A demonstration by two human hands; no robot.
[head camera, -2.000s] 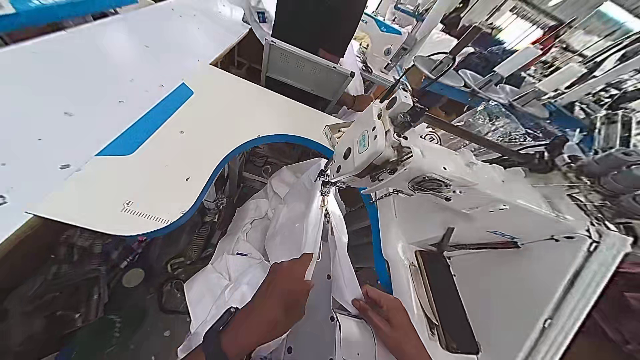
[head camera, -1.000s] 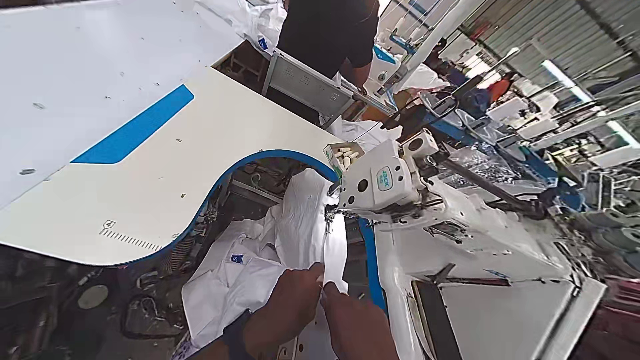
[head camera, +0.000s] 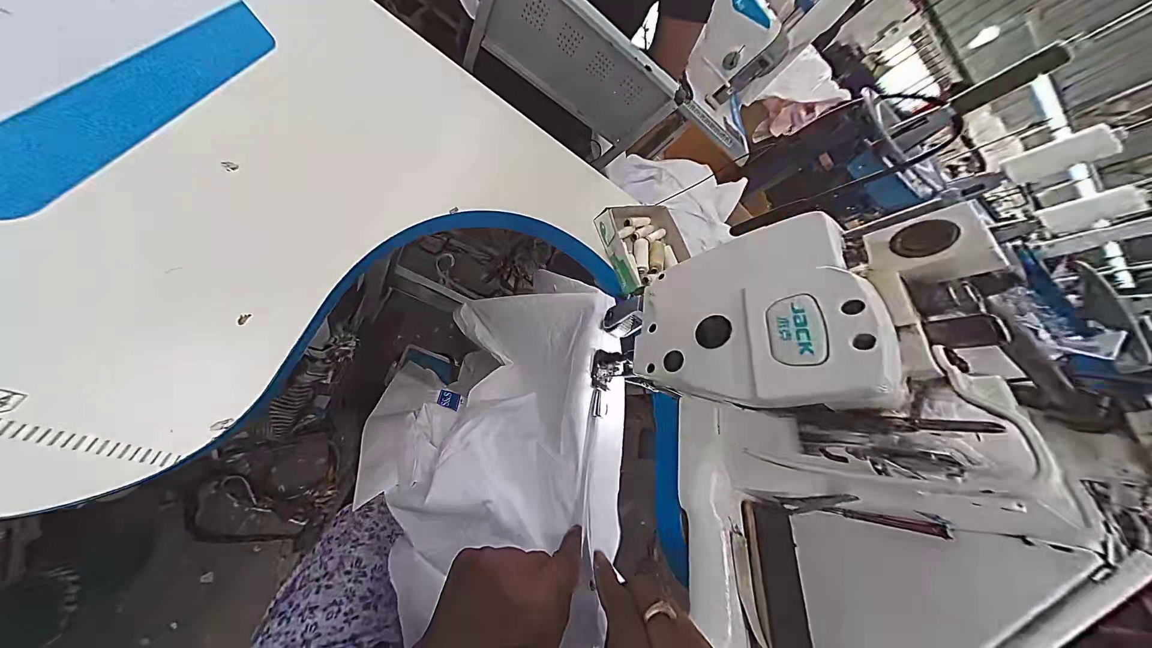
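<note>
White fabric (head camera: 513, 432) with a small blue label runs down from the needle area of a white Jack industrial sewing machine (head camera: 774, 324). Its right edge lies under the presser foot (head camera: 605, 367). My left hand (head camera: 513, 589) is at the bottom centre, thumb and finger closed on the fabric near a folded seam. Just right of it, my right hand (head camera: 639, 603), with a ring on one finger, touches the fabric's right edge; its fingertips point toward the foot. Whether it pinches the cloth I cannot tell.
A white tabletop (head camera: 378, 135) with a blue curved edge spans the left. Behind the machine head is a small box of thread spools (head camera: 643, 243). A metal stand (head camera: 576, 63) and part of another person (head camera: 675, 36) are at the top. Patterned purple cloth (head camera: 337, 576) shows at lower left.
My right hand was apart from my left two seconds ago, on the fabric's right side; now both hands are close together at the seam. The view has moved closer to the machine.
</note>
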